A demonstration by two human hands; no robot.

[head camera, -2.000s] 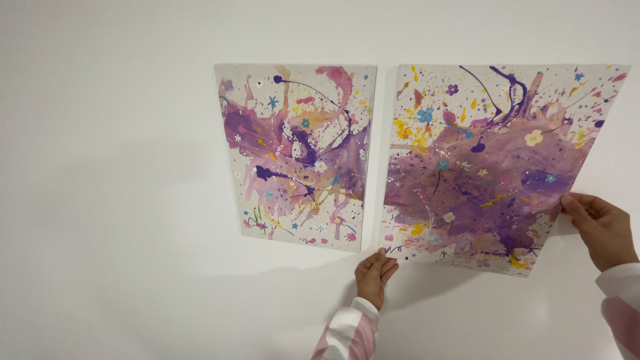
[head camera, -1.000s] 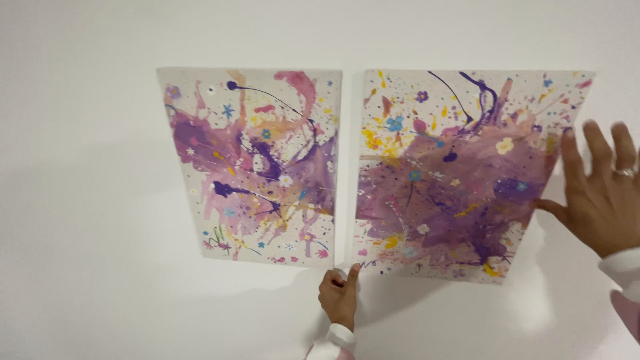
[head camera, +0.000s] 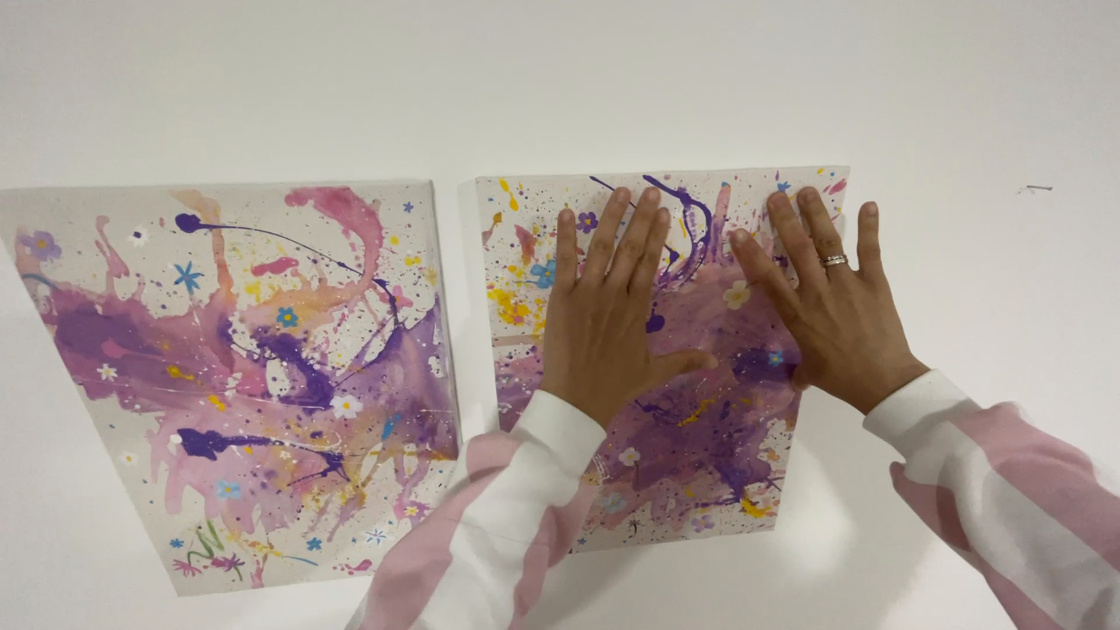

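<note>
Two painted canvases with purple and pink splashes and small flowers are up against a white wall, side by side with a narrow gap. My left hand (head camera: 608, 306) lies flat, fingers spread, on the upper left part of the right canvas (head camera: 682, 464). On the upper right part of the same canvas rests my right hand (head camera: 827, 306), palm down, fingers apart, with a ring on one finger; its outer finger reaches past the canvas edge. Neither hand grips anything. Neither touches the left canvas (head camera: 262, 376), whose lower right corner is hidden by my left sleeve.
A small nail (head camera: 1039, 187) sticks out of the white wall (head camera: 989, 289) to the right of the canvases. Shadows of my arms and the right canvas fall on the wall below it.
My left hand has moved up from the right canvas's lower left corner onto its front. My right hand, earlier at its right edge, now lies on its upper front. The view is closer.
</note>
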